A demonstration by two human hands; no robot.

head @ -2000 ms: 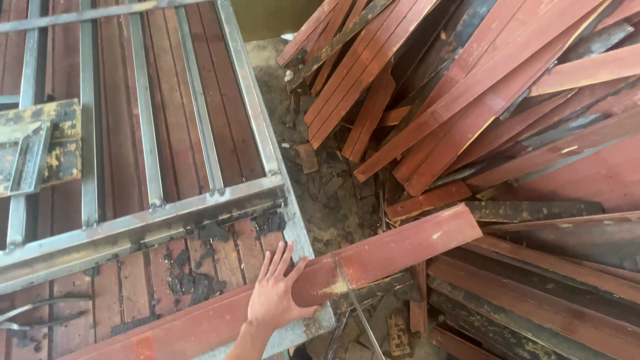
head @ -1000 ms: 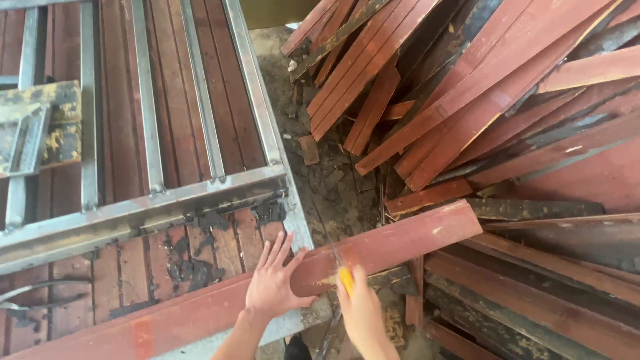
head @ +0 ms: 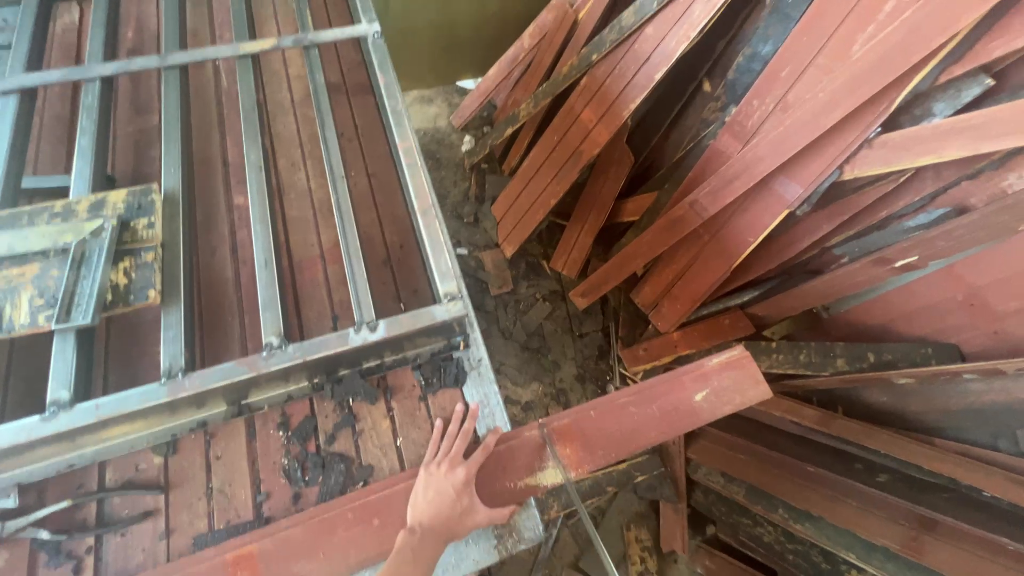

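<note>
A long red-painted wooden board (head: 616, 428) lies diagonally, its right end jutting past the metal-edged platform (head: 488, 400). My left hand (head: 454, 488) holds it near the platform's corner, palm down and fingers spread, with the thumb at the near edge. Just right of this hand, a thin saw blade (head: 578, 500) crosses the board beside a pale scraped patch. The blade runs down out of the frame, so its handle is hidden. My right hand is not in view.
A welded steel frame (head: 262, 184) rests on the plank-covered platform. Left on it are a worn board (head: 132, 272) and a small metal channel (head: 84, 276). Dark flakes (head: 328, 472) litter the planks. Loose red boards (head: 768, 192) are heaped at the right, above a debris-strewn floor (head: 528, 344).
My right hand, seen on a yellow handle one second ago, has left the view. The blade shows at the board's near edge. My left hand stays on the board.
</note>
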